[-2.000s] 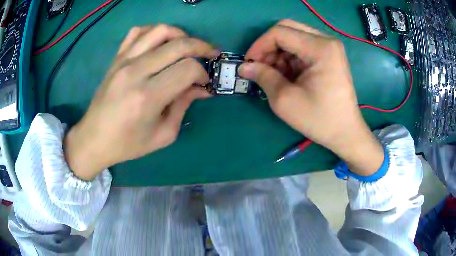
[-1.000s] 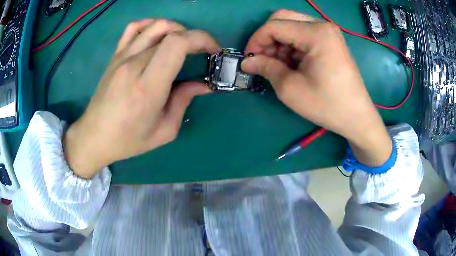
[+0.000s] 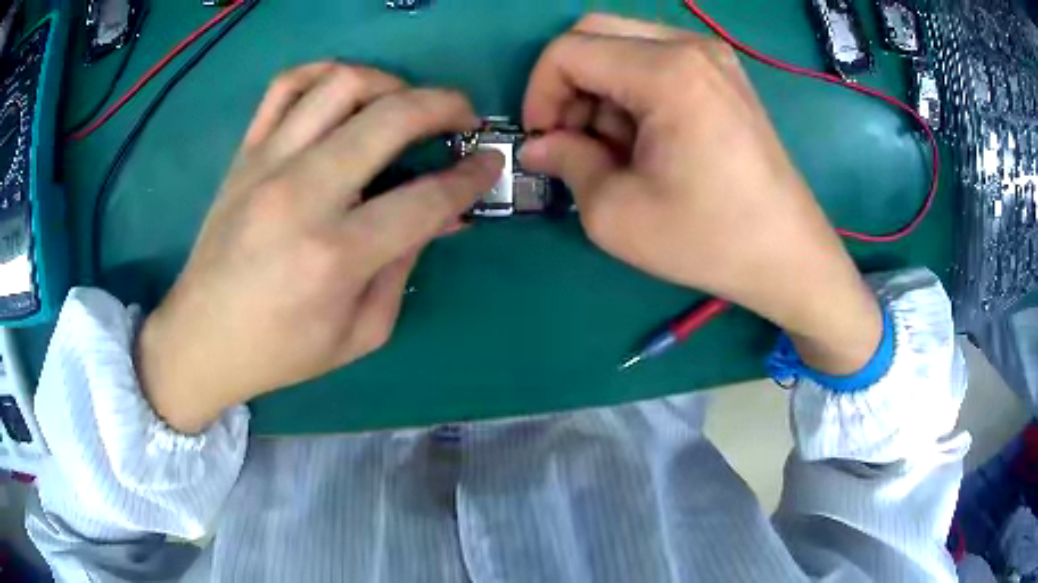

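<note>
A small electronic module (image 3: 530, 194) with a dark rim and a silvery centre lies on the green mat, partly hidden by my fingers. My left hand (image 3: 307, 216) holds its left side, with one finger laid over the silvery centre. My right hand (image 3: 672, 171) has thumb and forefinger pinched at the module's upper right edge. Whether a small part is between those fingertips cannot be told. A red test probe (image 3: 677, 333) lies on the mat below my right hand, its metal tip pointing down and left.
A multimeter (image 3: 25, 171) stands at the left edge. Red (image 3: 928, 171) and black (image 3: 105, 188) leads curve over the mat (image 3: 512, 330). Other modules (image 3: 842, 37) lie at the upper right and upper left. Clear trays of parts (image 3: 999, 159) fill the right edge.
A finger of my left hand has moved onto the module's centre. My right hand has shifted slightly left, still pinching at the module's upper right.
</note>
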